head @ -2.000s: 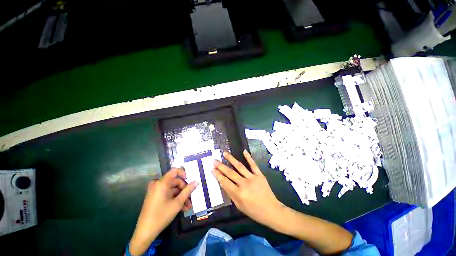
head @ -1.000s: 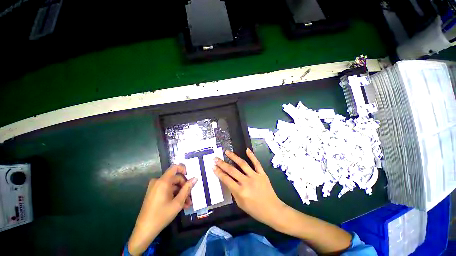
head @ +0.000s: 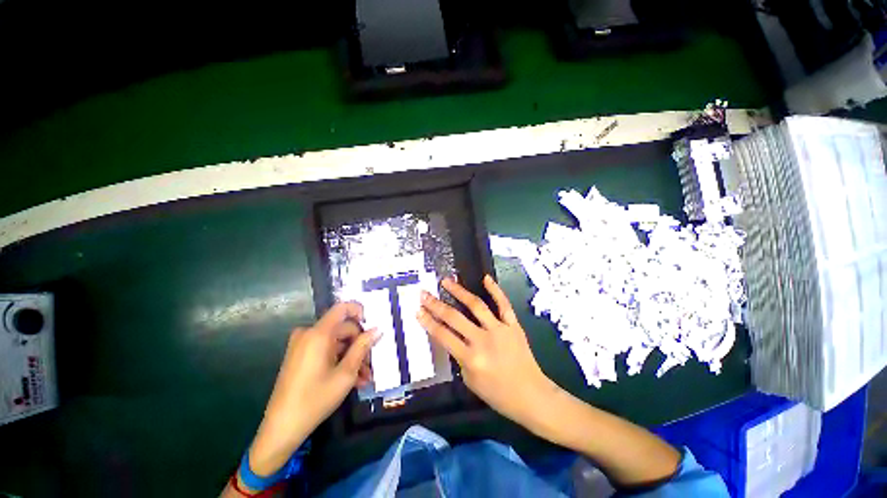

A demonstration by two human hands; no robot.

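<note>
The battery pack, two white cells with a black T strip, lies flat in the lower part of the opened device chassis. The chassis sits in the black holding tray. My left hand is at the pack's left edge, thumb and forefinger bent against it; its other fingers are curled and partly hidden. My right hand lies palm down at the right edge, fingers apart, fingertips on the right cell. A small orange connector shows below the pack. The main circuit board is above it, washed out by glare.
A heap of white release liners lies right of the tray, with waiting packs behind. White stacked trays or sheets and a blue bin are at right. A silver-white box is left. Beyond the pale rail, the green conveyor carries devices.
The view has shifted, so the tray and my hands sit slightly higher and the blue wristband shows more. Both hands stay on the pack with little visible movement. The pack stays in place in the chassis.
</note>
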